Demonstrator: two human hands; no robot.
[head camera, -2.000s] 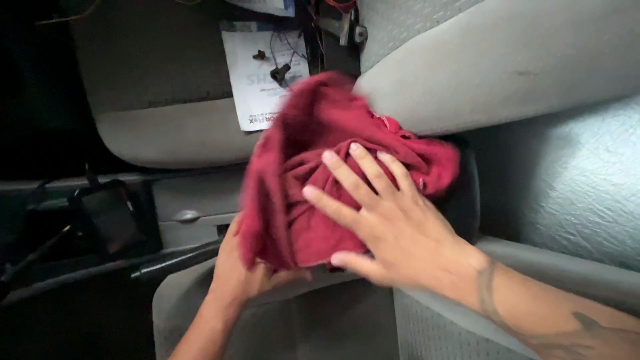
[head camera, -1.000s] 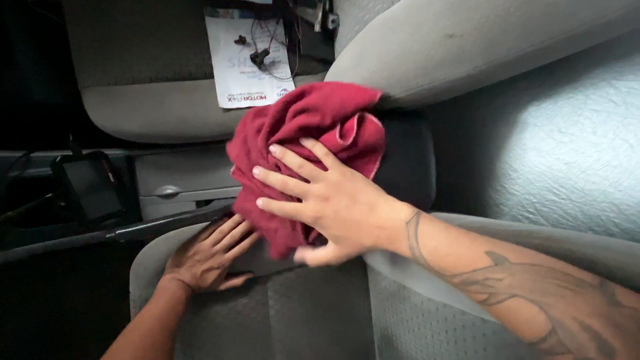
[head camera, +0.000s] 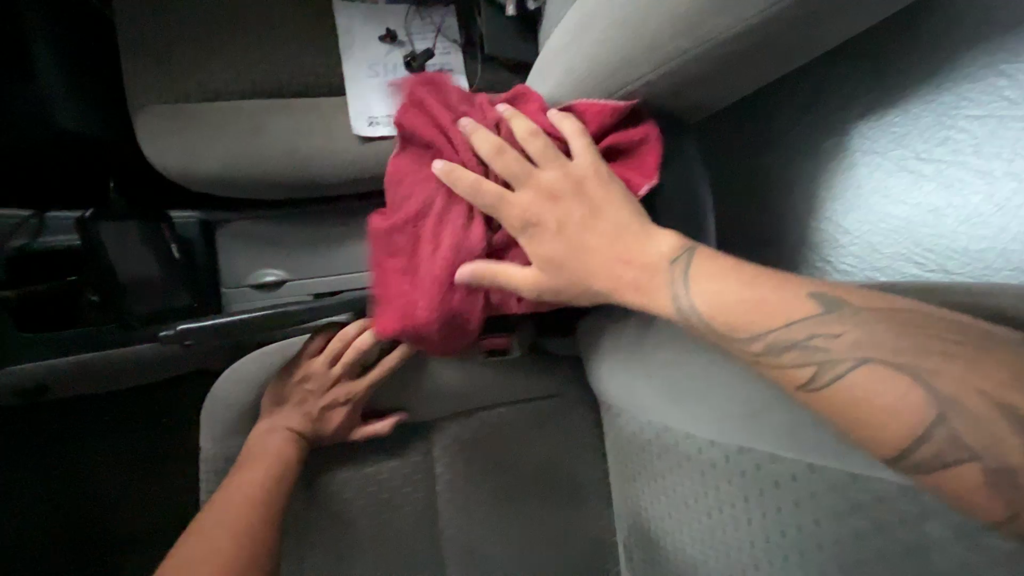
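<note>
A crumpled red cloth lies over the center console between two grey car seats. My right hand rests flat on it with the fingers spread, pressing on the cloth rather than gripping it. Below and to the left, my left hand leans on the edge of the near seat cushion, fingers apart, its fingertips meeting the cloth's lower edge. The part of the console under the cloth is hidden.
The handbrake lever runs beside the console's latch lid. On the far seat lies a printed paper sheet with small black connectors and wires. A black device sits at the left, and seat backrests stand at the right.
My left hand has come off the cloth's underside and onto the seat cushion. The cloth has changed shape under my right hand, which stays on it.
</note>
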